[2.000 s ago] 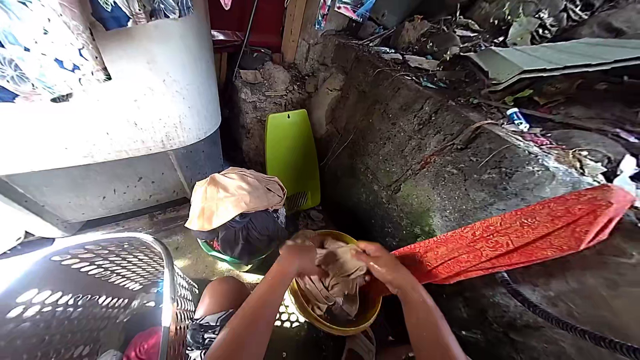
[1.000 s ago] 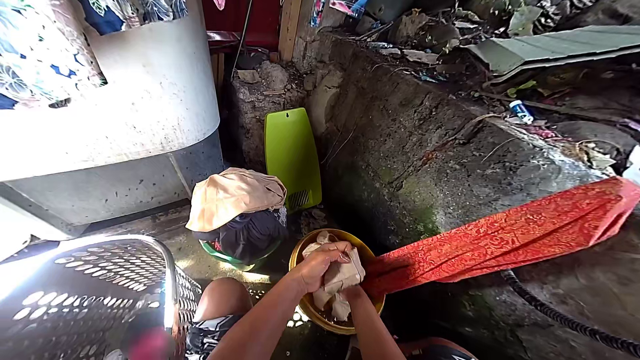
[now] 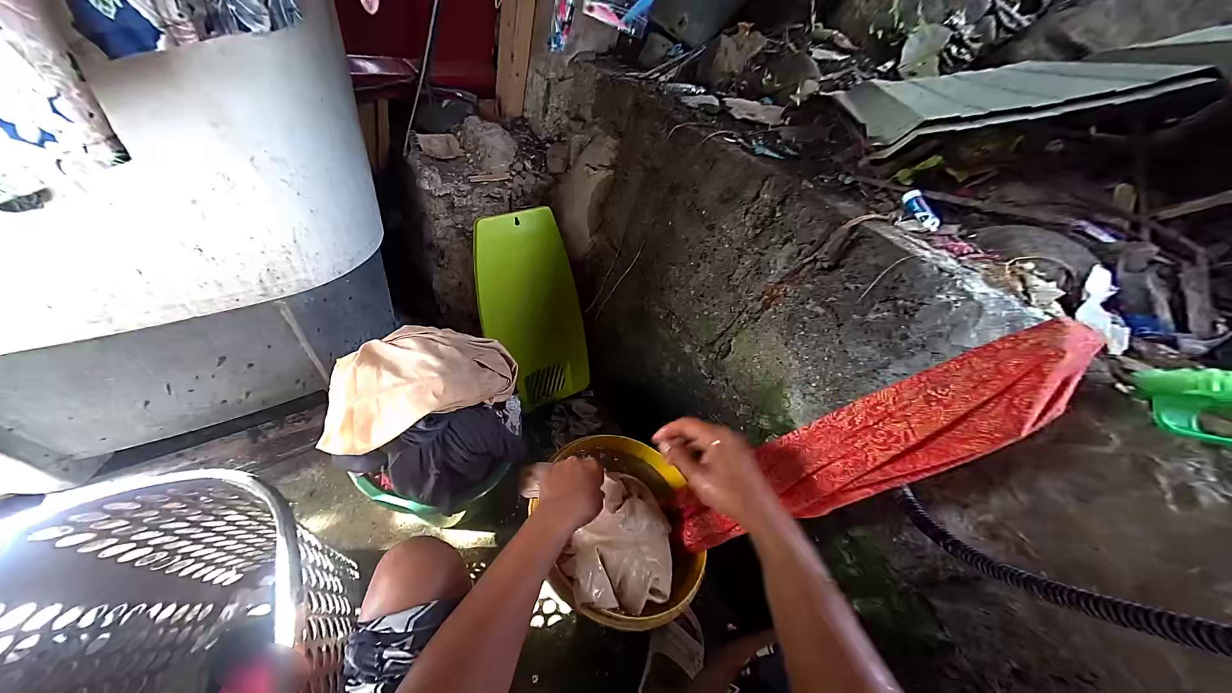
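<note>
A wet beige cloth point(image 3: 626, 549) lies bunched in a round yellow basin point(image 3: 685, 599) between my knees. My left hand point(image 3: 575, 489) is closed on a part of that cloth at the basin's left rim. Above the right rim is my right hand point(image 3: 710, 460), its fingers loosely curled and apart from the beige cloth; nothing shows in it. A red patterned cloth point(image 3: 914, 433) runs from the basin's right side up to the concrete ledge, passing behind my right wrist. To the left, a peach cloth point(image 3: 414, 385) tops dark clothes point(image 3: 443, 457) in a green basin point(image 3: 395, 499).
A perforated laundry basket point(image 3: 289, 558) stands at the lower left. A lime-green plastic panel point(image 3: 531, 308) leans by the rough concrete wall point(image 3: 712, 250). A black corrugated hose point(image 3: 1049, 587) crosses the ground at right. A pale curved wall point(image 3: 241, 173) rises at upper left.
One second ago both hands were together on the bunched beige cloth. Now they are apart, the right hand off it and raised to the right, and the cloth lies spread lower in the basin.
</note>
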